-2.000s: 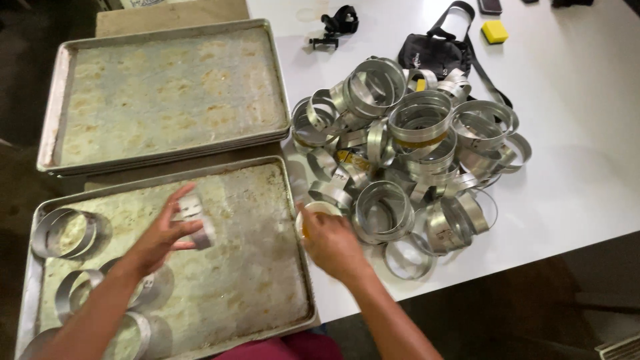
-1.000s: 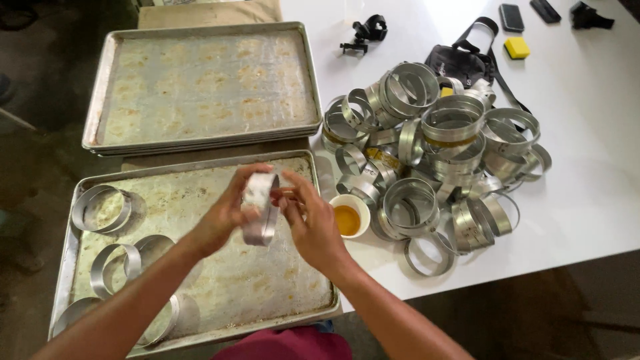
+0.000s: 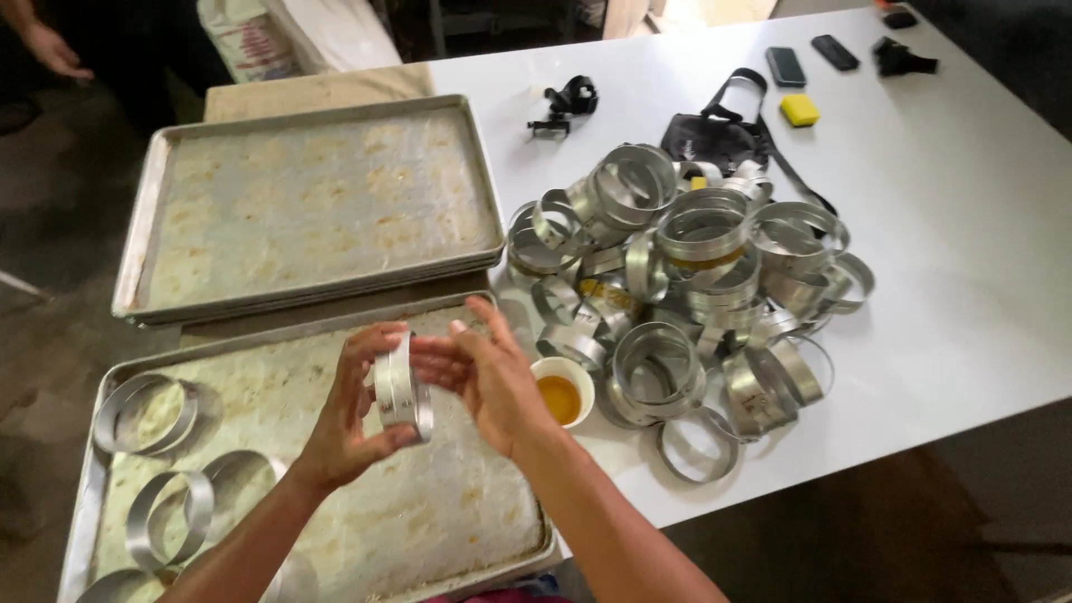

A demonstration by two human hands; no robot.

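My left hand (image 3: pixel 347 419) holds a metal ring (image 3: pixel 397 385) on edge above the near baking tray (image 3: pixel 435 519). Fingers of my right hand (image 3: pixel 486 377) reach to the ring's right side, spread apart; whether they touch it is unclear. Just right of that hand stands a white bowl (image 3: pixel 563 392) of amber liquid. Several rings, among them one at the upper left (image 3: pixel 146 414) and a tilted one (image 3: pixel 170 519), lie on the near tray's left part. A large heap of metal rings (image 3: pixel 657 364) fills the table beside the bowl.
Behind the near tray lies a stack of baking trays (image 3: pixel 318 193). Farther back on the white table (image 3: pixel 938 209) are a black mount (image 3: pixel 572 96), a black pouch (image 3: pixel 712 142), a yellow sponge (image 3: pixel 799 110) and dark devices. Another person's hand (image 3: pixel 54 50) shows at the far left.
Two seconds ago my right hand was at the bowl; it has moved left to the ring in my left hand. Its fingers have since spread. The view has shifted.
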